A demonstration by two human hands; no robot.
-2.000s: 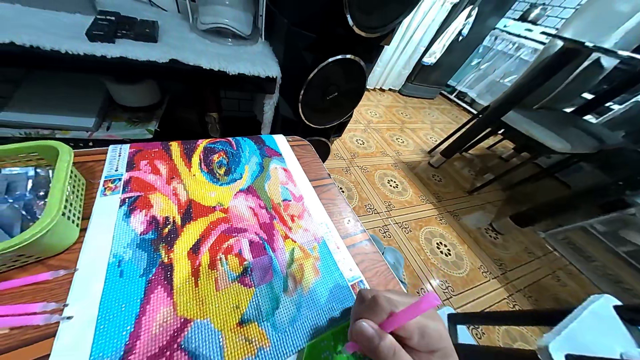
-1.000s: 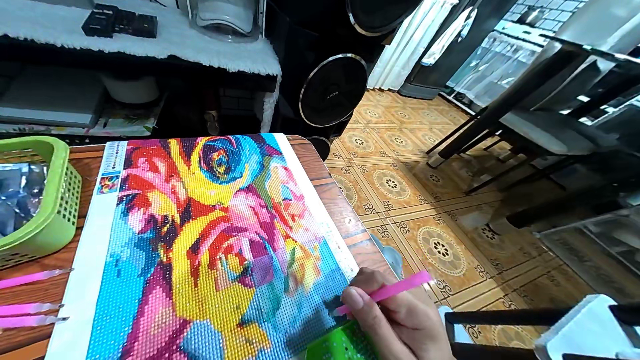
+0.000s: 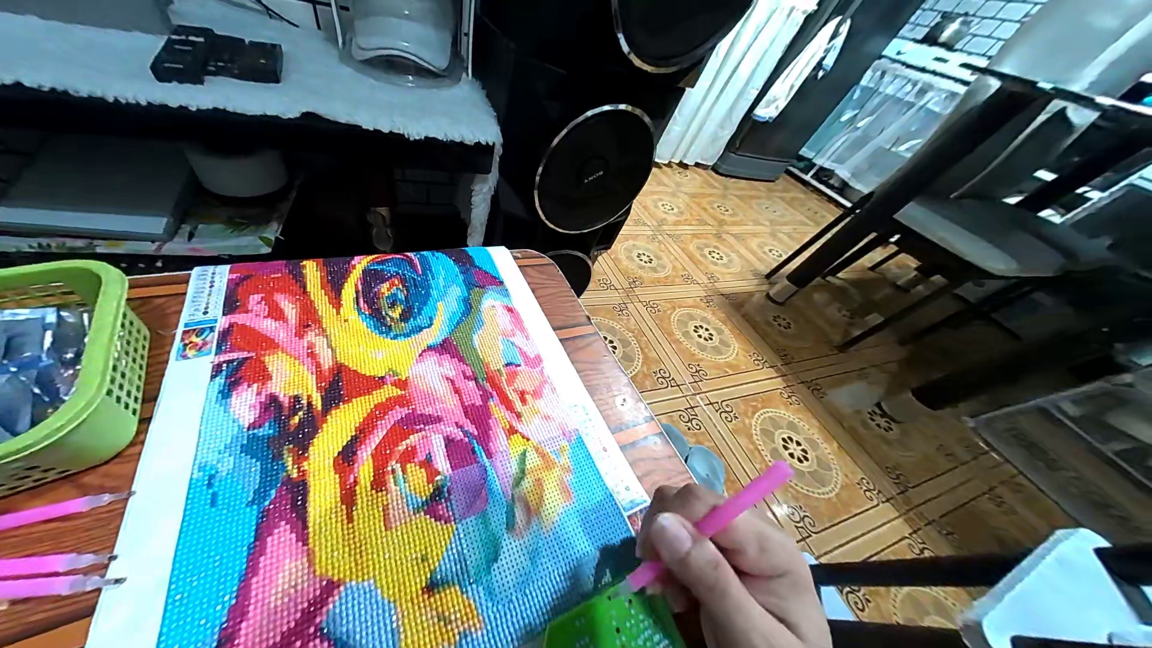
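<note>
Pinched between thumb and fingers of my right hand (image 3: 729, 567) is a pink diamond-painting pen (image 3: 747, 499), its tip pointing down-left at a green bead tray (image 3: 616, 621) at the lower edge. Small beads lie in the tray, which overlaps the lower right of the diamond-painting canvas (image 3: 396, 432). Colourful roses cover the canvas, with white margins at its sides. My left hand is not in view, and whatever holds the tray is hidden. Several more pink pens (image 3: 58, 513) lie left of the canvas.
A green plastic basket (image 3: 121, 387) with small plastic packets stands at the left on the wooden table (image 3: 585, 360). Behind are a shelf with a white fluffy cover (image 3: 405, 112) and black speakers (image 3: 594, 171). Chairs (image 3: 981, 238) stand on the patterned floor to the right.
My right hand with the pen has moved from the canvas edge back to the green tray. The tray now shows lower in the view than one second ago.
</note>
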